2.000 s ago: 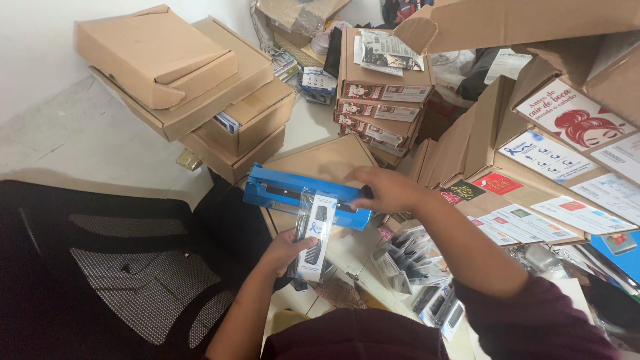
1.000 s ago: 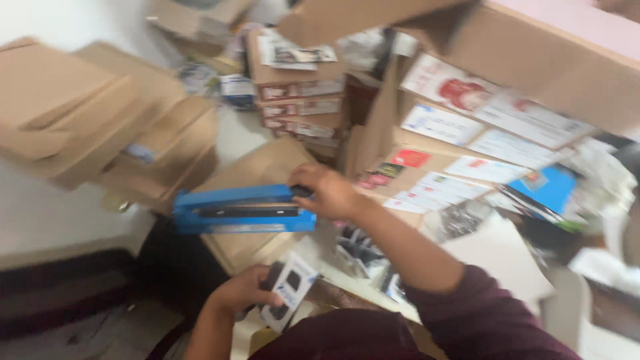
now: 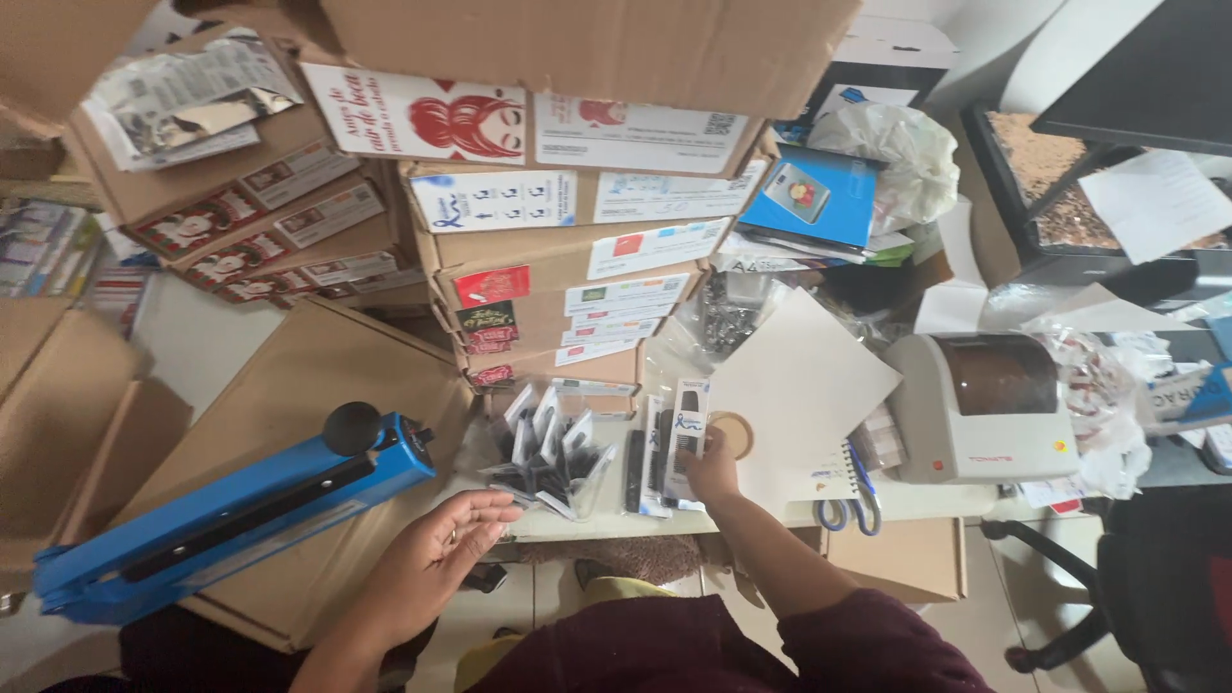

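My right hand [image 3: 710, 467] rests at a black comb on a printed white card [image 3: 689, 423], which lies in a small row of similar pieces on the table; whether the fingers grip it is not plain. My left hand [image 3: 472, 529] is held palm up with the fingers apart and nothing in it. Just beyond it, several clear packets with black combs and white cards [image 3: 549, 462] stand in a cluster. A blue impulse sealer [image 3: 236, 515] with a black knob lies across a flat cardboard box [image 3: 289, 414] at the left.
Stacked cardboard boxes with printed labels [image 3: 577, 245] rise behind the packets. To the right are white paper [image 3: 808, 385], a tape roll [image 3: 731, 435], blue-handled scissors [image 3: 849, 515] and a label printer [image 3: 982, 409]. An office chair [image 3: 1136, 587] stands lower right.
My left hand no longer holds the carded piece seen in the earlier frames. My right hand has left the sealer's knob and moved right to the row of combs. The view has swung right.
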